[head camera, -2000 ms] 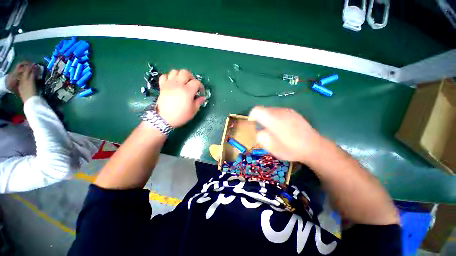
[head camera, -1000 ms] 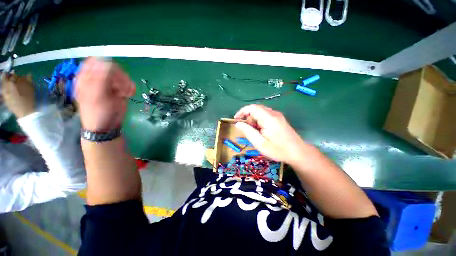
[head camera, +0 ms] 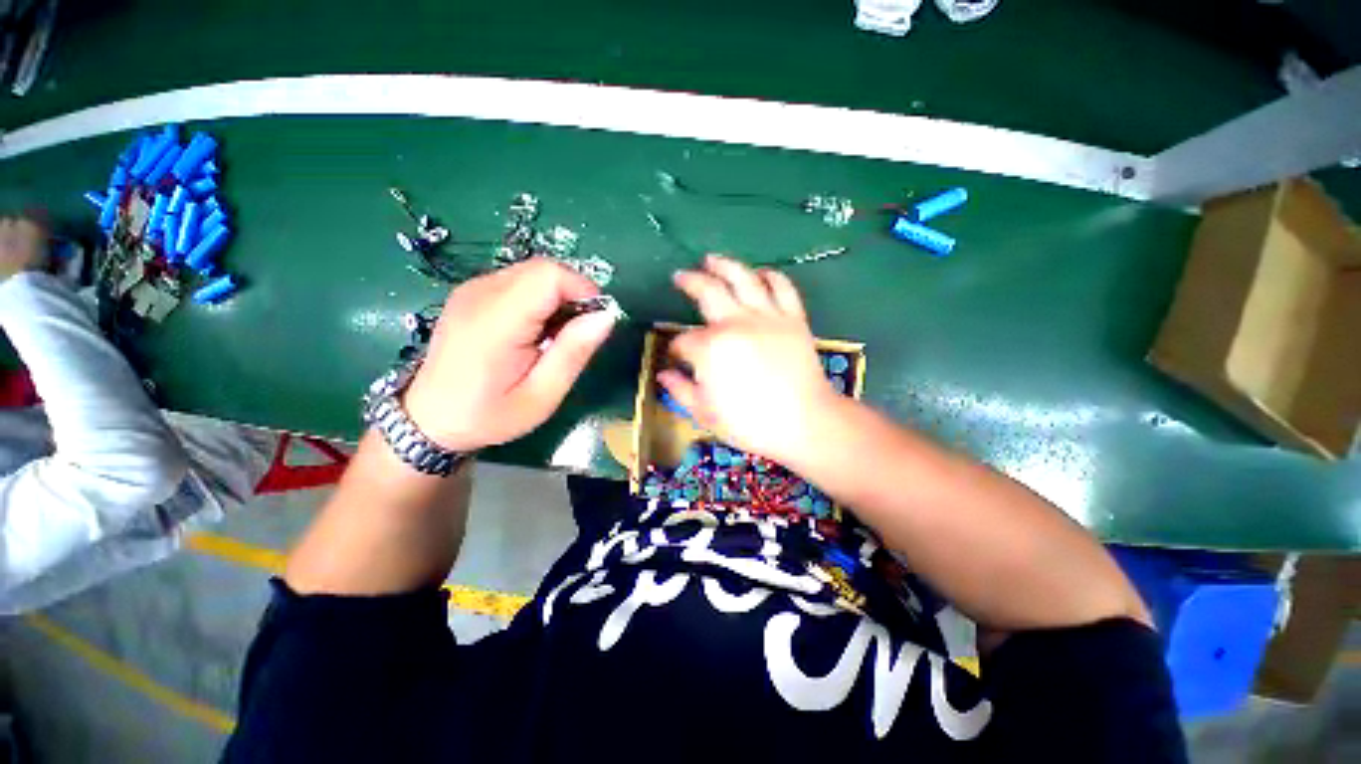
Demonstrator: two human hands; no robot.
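Note:
My left hand (head camera: 508, 351), with a metal watch, pinches a small piece with a whitish end, perhaps a circuit board, between thumb and forefinger. My right hand (head camera: 754, 358) is over the battery box (head camera: 643, 426), fingers spread and pointing away; a blue cell (head camera: 672, 400) shows under its palm edge, and whether it is held I cannot tell. Red leads and cell ends (head camera: 731, 481) fill the near part of the box. A tangle of circuit boards with black leads (head camera: 523, 239) lies beyond my left hand. Two blue cells (head camera: 925, 235) with a board and leads lie at the right.
A pile of blue cells with boards (head camera: 172, 209) lies at the far left, beside another person's white sleeve (head camera: 90, 403). An open cardboard box (head camera: 1246, 321) stands at the right. A white rail (head camera: 597, 105) crosses the green bench. A blue bin (head camera: 1216, 634) is below the bench at right.
My left hand has come back from the left pile to in front of the board tangle and now pinches a small piece. My right hand remains at the box, its fingers more spread.

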